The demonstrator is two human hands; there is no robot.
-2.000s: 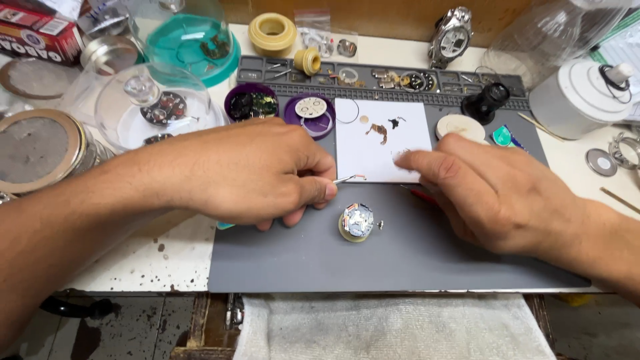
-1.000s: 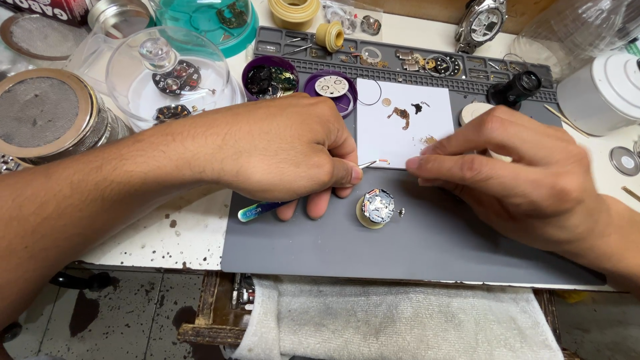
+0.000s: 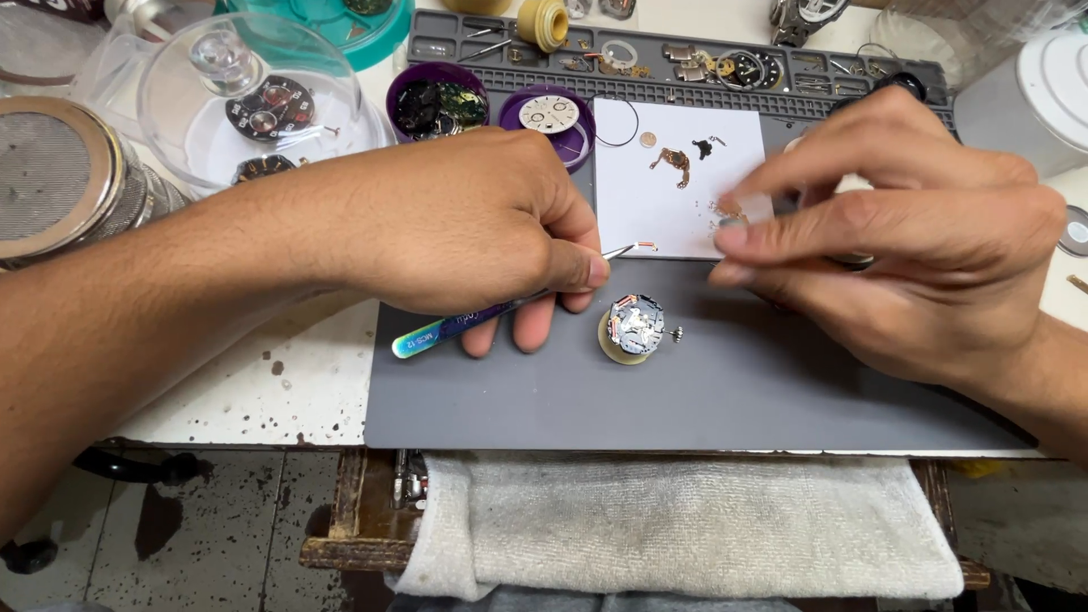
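My left hand point(image 3: 510, 229) grips iridescent tweezers point(image 3: 438, 333), whose tips meet a small copper-coloured coil part point(image 3: 648, 246) at the lower edge of a white pad point(image 3: 629, 187). My right hand point(image 3: 884, 229) hovers over the pad's right side, fingers bent and partly blurred; whether it holds something small cannot be told. Below the pad a watch movement point(image 3: 637, 325) with its crown out to the right rests on a yellowish holder point(image 3: 620, 353). On the pad lie a brown metal part point(image 3: 674, 163), a black part point(image 3: 703, 149) and tiny loose pieces near my right fingertips.
Behind the pad runs a grey parts tray point(image 3: 663, 64). Purple cups point(image 3: 438, 70) holding watch parts stand to its left, beside a clear dome point(image 3: 225, 93) over dials. A white container point(image 3: 1028, 102) stands at right. A towel point(image 3: 680, 518) hangs below the grey mat point(image 3: 510, 408).
The view has shifted. My right hand has lifted a little from the pad's lower right corner, its fingers more spread. My left hand keeps the tweezers at the coil part.
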